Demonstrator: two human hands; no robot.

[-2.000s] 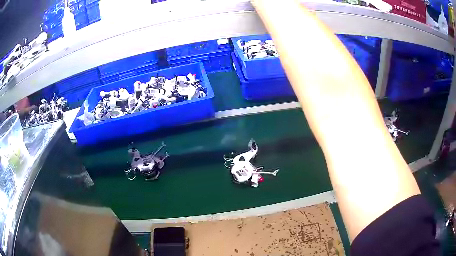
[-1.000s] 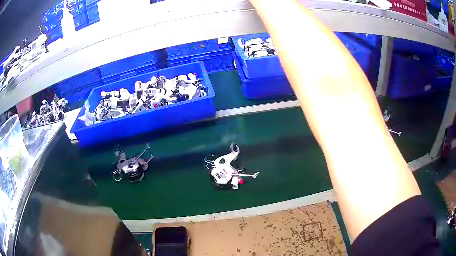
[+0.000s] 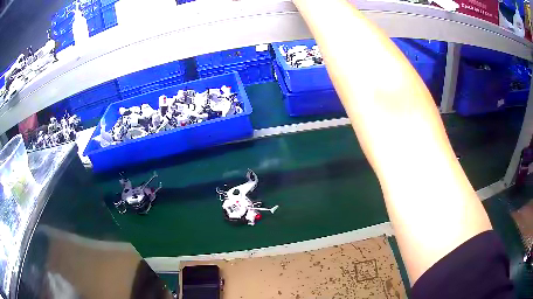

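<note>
A bare forearm with a dark sleeve reaches from the lower right up to the top edge; its hand is cut off by the picture's edge, so what it holds is hidden. My left hand is not in view. A white toy vehicle body (image 3: 238, 204) with thin arms and a red part lies on the green conveyor belt (image 3: 315, 187). A darker toy vehicle body (image 3: 138, 197) lies on the belt to its left. The stained cardboard mat (image 3: 304, 271) is at the bottom, with a black mobile phone (image 3: 200, 281) at its left edge.
Blue bins (image 3: 175, 139) heaped with white and black parts stand behind the belt. A pale overhead shelf (image 3: 222, 36) crosses the top, holding a white squeeze bottle (image 3: 80, 24) and a red box (image 3: 480, 10). Clear plastic (image 3: 17, 193) hangs at the left.
Both toy bodies on the belt have moved left. Another at the far right has gone almost wholly behind the forearm. The forearm has stayed nearly still.
</note>
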